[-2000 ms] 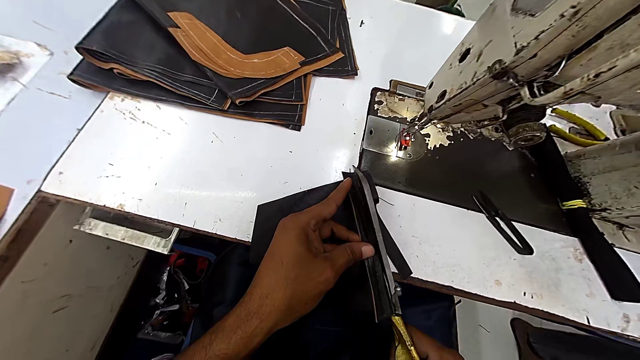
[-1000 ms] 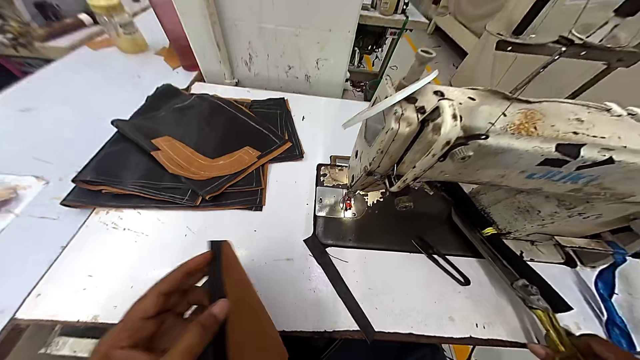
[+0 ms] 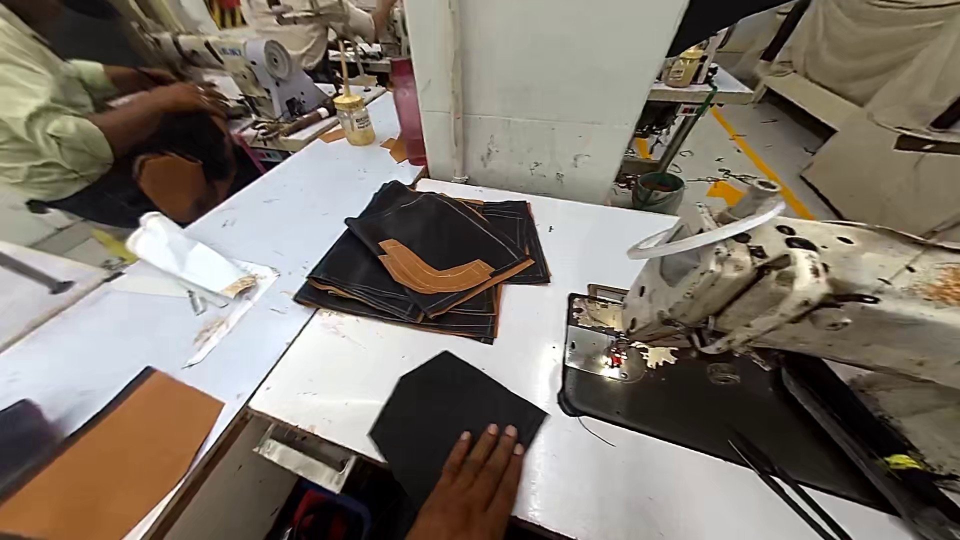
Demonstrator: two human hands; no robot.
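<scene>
A cut black panel (image 3: 457, 412), flat on the white table, reaches over its front edge. My left hand (image 3: 476, 480) rests palm down on its lower right part, fingers slightly apart and thumb hidden. My right hand is out of view. Behind the panel lies a stack of black panels with tan edges (image 3: 450, 225), white stitch lines and a curved tan piece (image 3: 435, 274) on top. To the right stands a white sewing machine (image 3: 825, 292) with a metal needle plate (image 3: 592, 349). Dark tweezers (image 3: 784, 484) lie at its front.
Tan panels (image 3: 127, 450) lie at bottom left. A crumpled white sheet (image 3: 187, 262) and a glue jar with a brush (image 3: 352, 120) are on the left table. A co-worker in a light green sleeve (image 3: 52, 127) sits at another machine. An open drawer (image 3: 307, 457) shows below the table edge.
The view has swung left and up. My left hand was pinching a tan and black piece and now lies flat on a black panel. My right hand, earlier at the scissors, has left view.
</scene>
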